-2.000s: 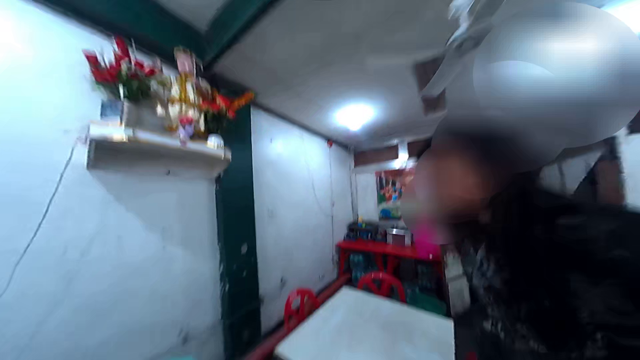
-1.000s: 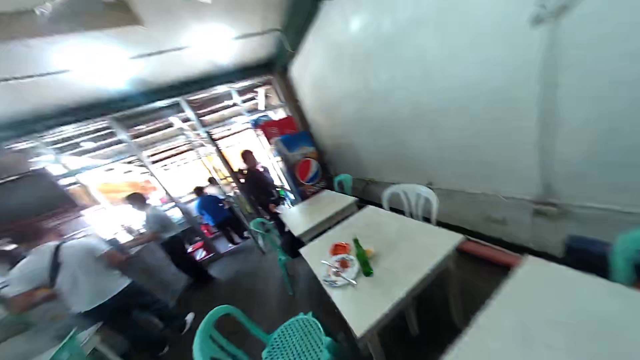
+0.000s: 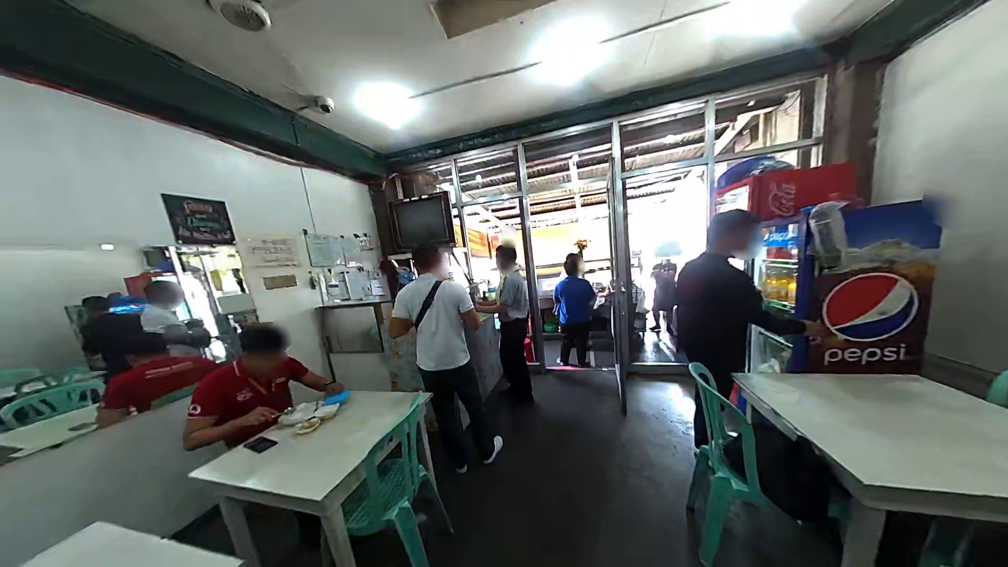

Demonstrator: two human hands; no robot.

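Neither my left hand nor my right hand shows in the head view. Closest on the right is a white table (image 3: pixel 874 425), with a green plastic chair (image 3: pixel 720 465) at its left end. At the left stands another white table (image 3: pixel 315 465), where a seated person in a red shirt (image 3: pixel 244 394) has hands by plates of food (image 3: pixel 303 415) and a blue item (image 3: pixel 337 397). A dark phone (image 3: pixel 261 445) lies on that table.
A person in dark clothes (image 3: pixel 713 307) stands by a drinks fridge (image 3: pixel 866 299) at the right. Two people stand at a counter (image 3: pixel 486 354), left of a glass door (image 3: pixel 618 299). A green chair (image 3: pixel 390 480) borders the floor (image 3: pixel 583 480) between the tables. A mirror lines the left wall.
The view has swung widely, from a wall shelf to the tables and now the glass front. The person in dark clothes now has an arm stretched toward the fridge.
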